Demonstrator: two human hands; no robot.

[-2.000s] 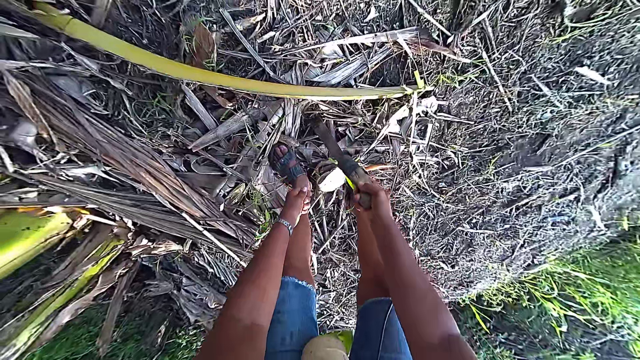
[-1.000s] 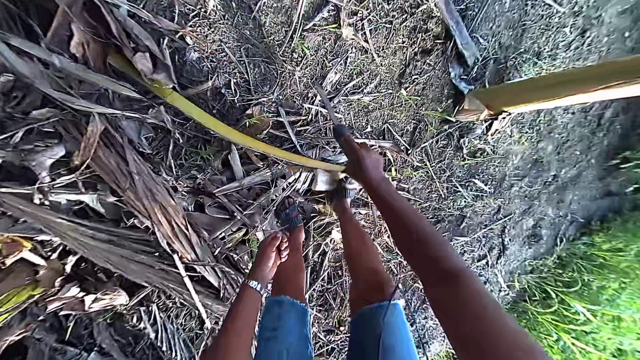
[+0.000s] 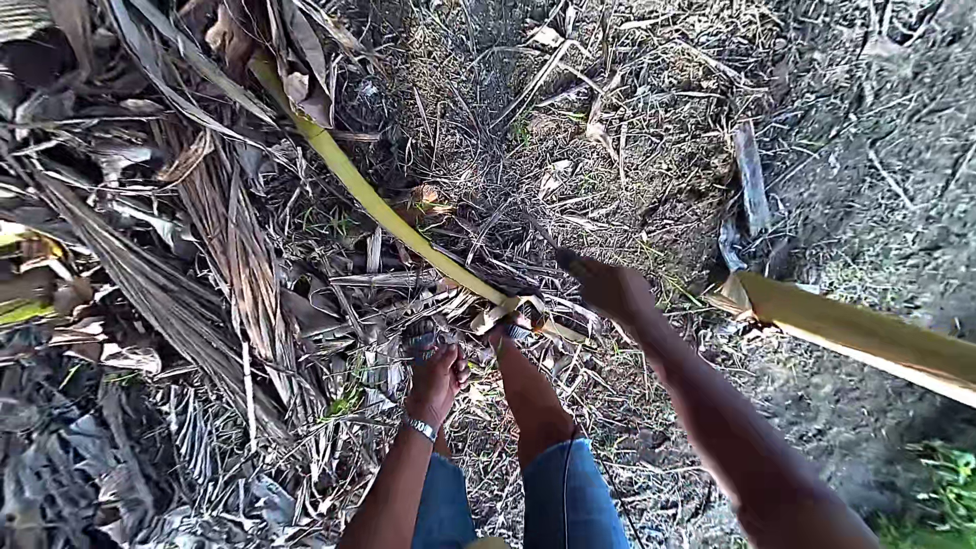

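Note:
My right hand (image 3: 610,290) is closed around the dark handle of a bladed tool (image 3: 566,259), probably a machete, held out in front of my legs; its thin blade is blurred and points up and left. Over my foot, my left hand (image 3: 440,374) has its fingers curled, and I see nothing in it. A long yellow-green leaf stalk (image 3: 377,210), like a banana midrib, curves from the dry leaves at the upper left down to my other foot. Neither hand touches it.
Heaps of dry brown leaves (image 3: 213,252) lie on the left. A thick cut stalk (image 3: 862,324) stretches in from the right edge. A grey piece of dry plant matter (image 3: 752,179) lies above it on bare soil. Green grass (image 3: 953,488) grows at the lower right.
My hands, close together two seconds ago, are now apart, the right one with the tool farther out to the right. The thick cut stalk on the right was not in the oldest frame. The view has shifted.

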